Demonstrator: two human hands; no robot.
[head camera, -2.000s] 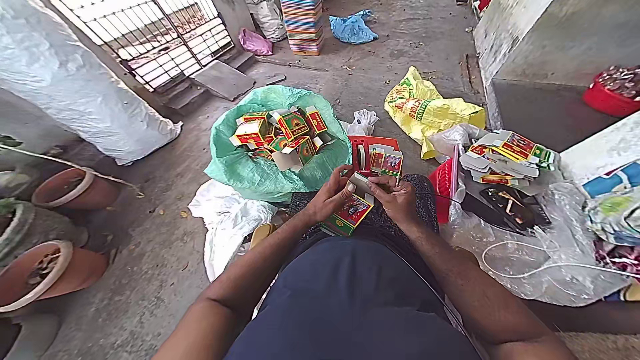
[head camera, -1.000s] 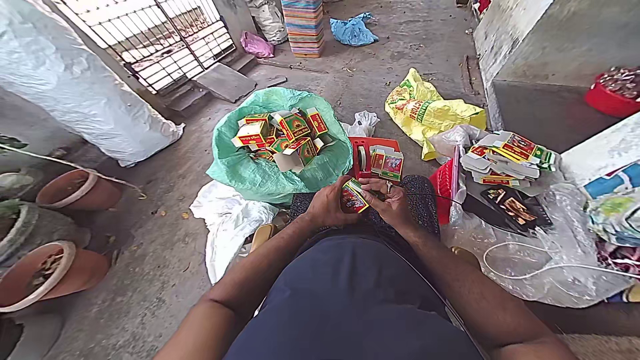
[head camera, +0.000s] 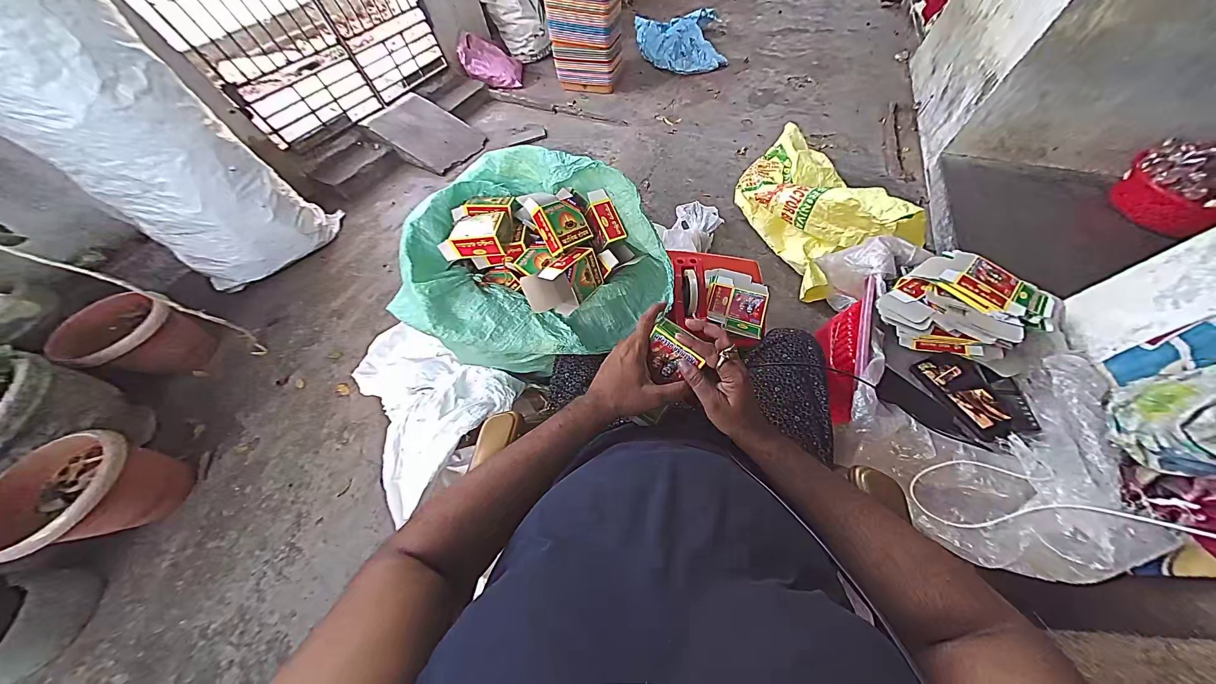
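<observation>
Above my lap, my left hand (head camera: 629, 372) grips a small printed cardboard box (head camera: 673, 350) from its left side. On the box's right side rest the fingers of my right hand (head camera: 724, 382), which has a ring on one finger. Just beyond my hands lies a red plastic tray (head camera: 718, 263) with a roll that looks like tape and several open printed cartons (head camera: 738, 306). A green plastic sack (head camera: 446, 328), its mouth rolled wide, stands ahead to the left and holds many such boxes (head camera: 560, 223). Flattened cartons (head camera: 978, 294) are stacked at the right.
Plant pots (head camera: 133, 332) line the left side. A yellow sack (head camera: 817, 204) and a white plastic bag (head camera: 692, 228) lie ahead. At right are a black printed item (head camera: 978, 394), clear plastic sheeting (head camera: 1007, 513) with a white cord (head camera: 997, 521) and a red basket (head camera: 1164, 195).
The box between my hands has been turned, and a different printed face shows now. My hands stay close together over my lap. The sack and the cartons around me look unchanged.
</observation>
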